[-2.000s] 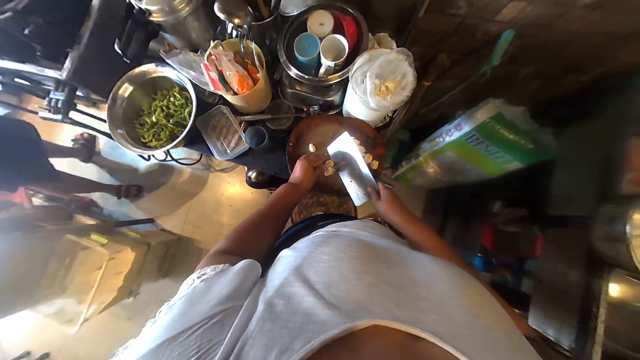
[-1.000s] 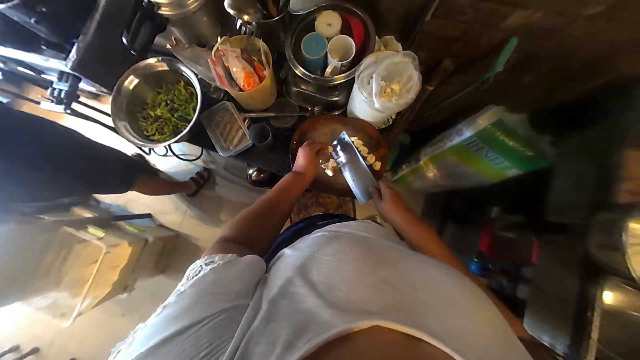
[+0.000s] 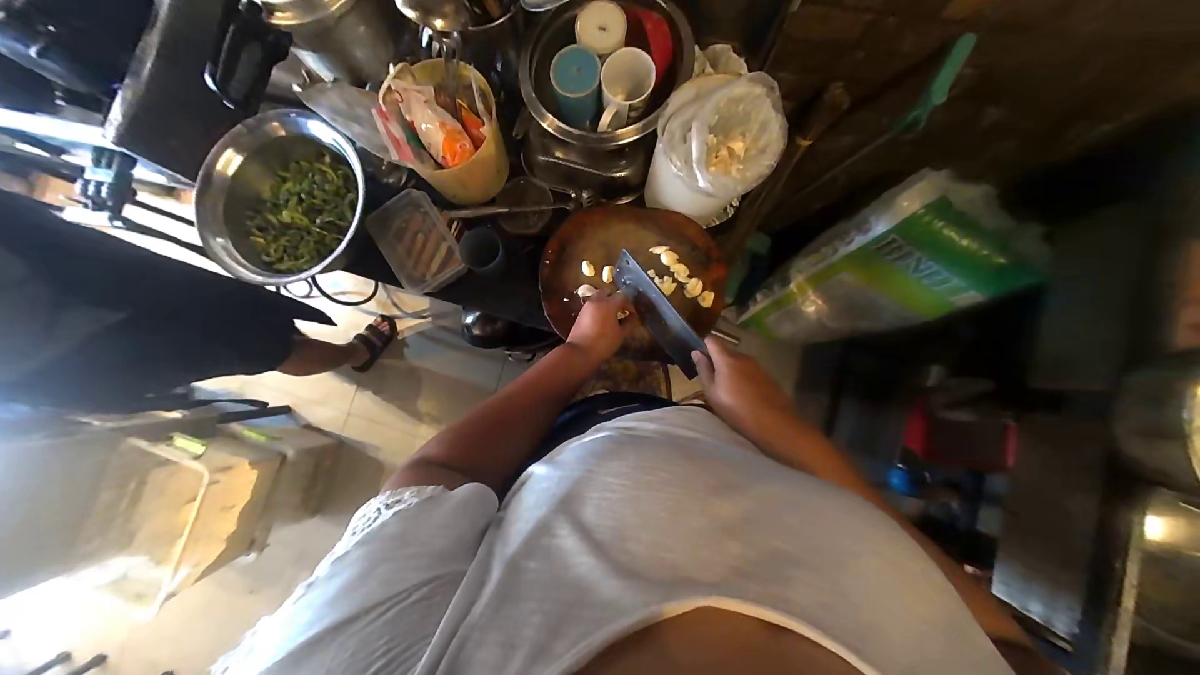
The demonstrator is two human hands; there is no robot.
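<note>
My right hand (image 3: 736, 380) grips a cleaver (image 3: 661, 314), its blade slanting up and left over a round wooden chopping board (image 3: 586, 234). Beside the blade, my left hand (image 3: 600, 323) is over the board's lower left part with its fingers bent; whether they pinch a clove is too small to tell. Pale garlic cloves (image 3: 694, 286), some looking crushed, lie to the right of the blade. Several more cloves (image 3: 588, 268) are on the left side, near my left fingertips.
Behind the board stand a steel bowl of green chillies or vegetables (image 3: 305, 211), a clear plastic box (image 3: 417, 239), a yellow tub (image 3: 473, 173), a steel basin with cups (image 3: 609, 136) and a bag-lined white bucket (image 3: 689, 178). A large green-and-white bag (image 3: 919, 253) is right; another person's sandalled foot (image 3: 375, 342) is left.
The cleaver blade, broad face showing two seconds ago, is now tilted steeper and looks narrower. The other person at the left has moved further into view.
</note>
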